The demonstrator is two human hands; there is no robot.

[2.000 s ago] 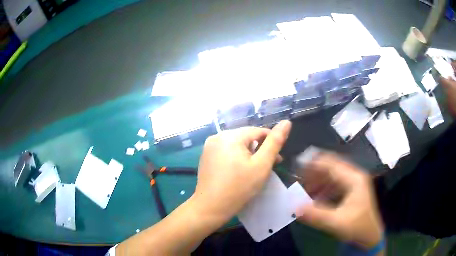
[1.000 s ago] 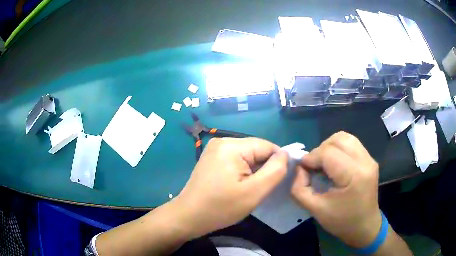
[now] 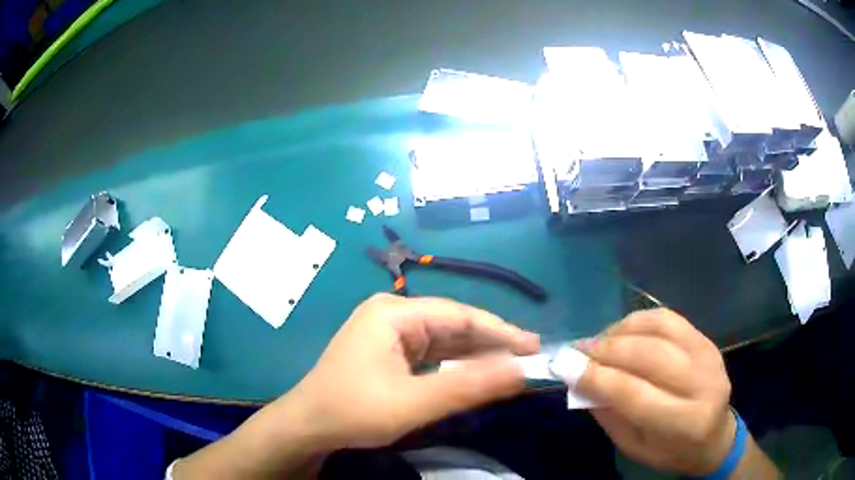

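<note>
My left hand (image 3: 412,375) holds a white sheet (image 3: 536,367) between thumb and fingers, low in front of me at the bench edge. The sheet is seen nearly edge-on and is mostly hidden by my hands. My right hand (image 3: 656,389), with a blue wristband, grips the sheet's right end, where a small white piece (image 3: 568,364) shows at the fingertips. I cannot tell whether that piece is part of the sheet. Diagonal cutters (image 3: 469,267) with orange bands lie beyond my left hand, and several small white pads (image 3: 377,205) lie past their jaws.
A large flat sheet (image 3: 274,264), a narrow sheet (image 3: 183,316), a folded sheet (image 3: 141,260) and a metal housing (image 3: 91,228) lie on the left. Shiny housings (image 3: 675,169) are stacked at the back right. Loose white sheets (image 3: 803,272) lie at the far right.
The sheet has turned from hanging with its face visible to nearly edge-on. My hands sit slightly lower, and more of the cutters shows. The bench things have shifted in view with the camera.
</note>
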